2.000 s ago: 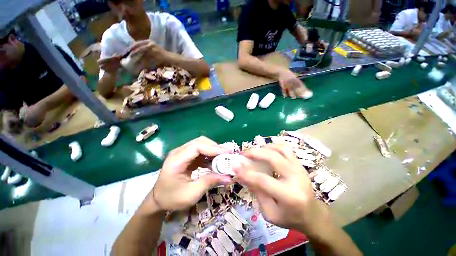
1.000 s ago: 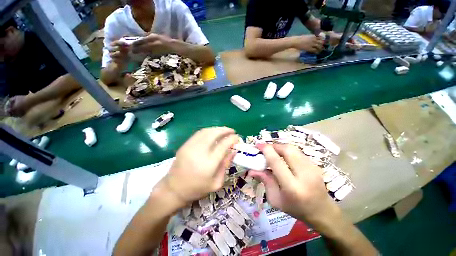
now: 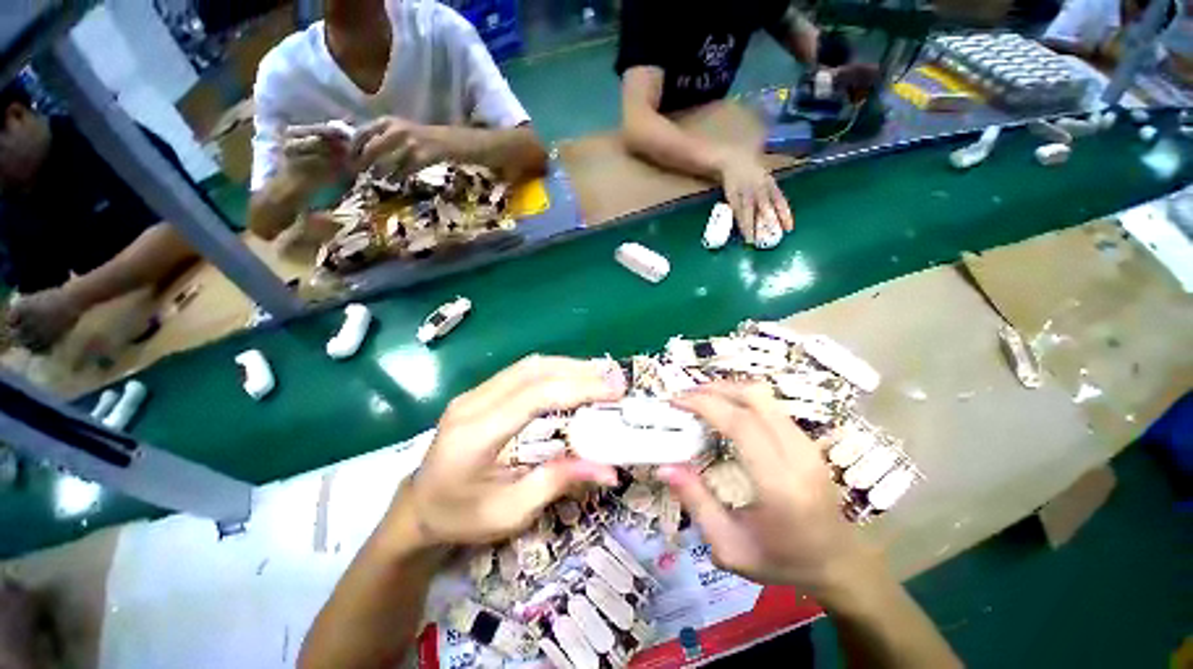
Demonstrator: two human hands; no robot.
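A white housing (image 3: 637, 435) is held between both hands above the pile, its long side level and a thin dark seam line along its upper part. My left hand (image 3: 517, 451) grips its left end with thumb below and fingers above. My right hand (image 3: 765, 490) grips its right end in the same way. Below and around the hands lies a heap of cream-beige inner pieces (image 3: 605, 608), some with dark squares. Part of the heap is hidden by the hands.
A green conveyor belt (image 3: 550, 307) runs beyond the pile with white units (image 3: 642, 261). A printed red and white carton sheet (image 3: 733, 608) lies under the pile, a white sheet (image 3: 183, 588) left, brown paper (image 3: 955, 392) right. A grey metal upright (image 3: 131, 444) stands left. People sit opposite.
The housing has turned level, and its dark gap now looks like a thin line. Both hands still hold it. The person opposite in black has reached onto a white unit on the belt.
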